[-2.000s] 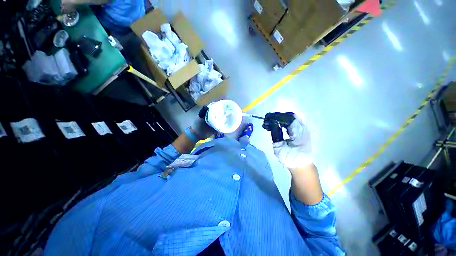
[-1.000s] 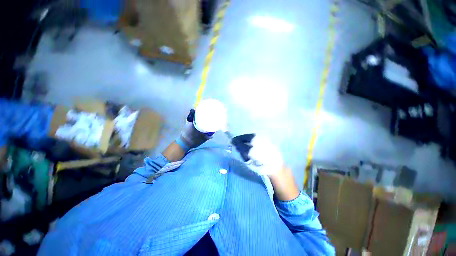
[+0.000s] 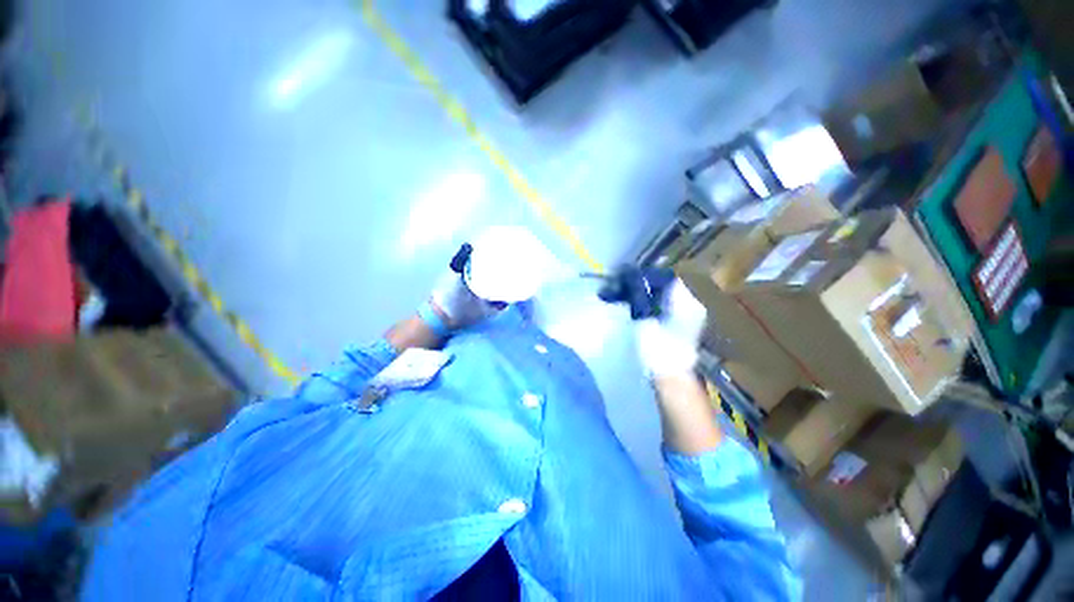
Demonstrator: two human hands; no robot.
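A round white pot (image 3: 509,263) is at the centre of the view, in front of the wearer's blue smock. My left hand (image 3: 457,288), in a white glove with dark fingertips, holds the pot from its left side. My right hand (image 3: 662,320), gloved the same way, is closed to the right of the pot. A short thin stick (image 3: 592,275) sticks out of its fingers towards the pot without touching it. The inside of the pot is overexposed and its contents cannot be told.
Brown cartons (image 3: 813,308) are stacked close on the right. Behind them is a green bench (image 3: 1022,341) with orange-brown boards (image 3: 985,198). Black crates (image 3: 544,47) stand on the floor at the top. A red sheet (image 3: 38,273) and a large brown carton (image 3: 112,394) are at the left.
The view has swung round. The carton stacks and green bench have come in at the right, and the red sheet at the left. The pot and stick stay in my hands.
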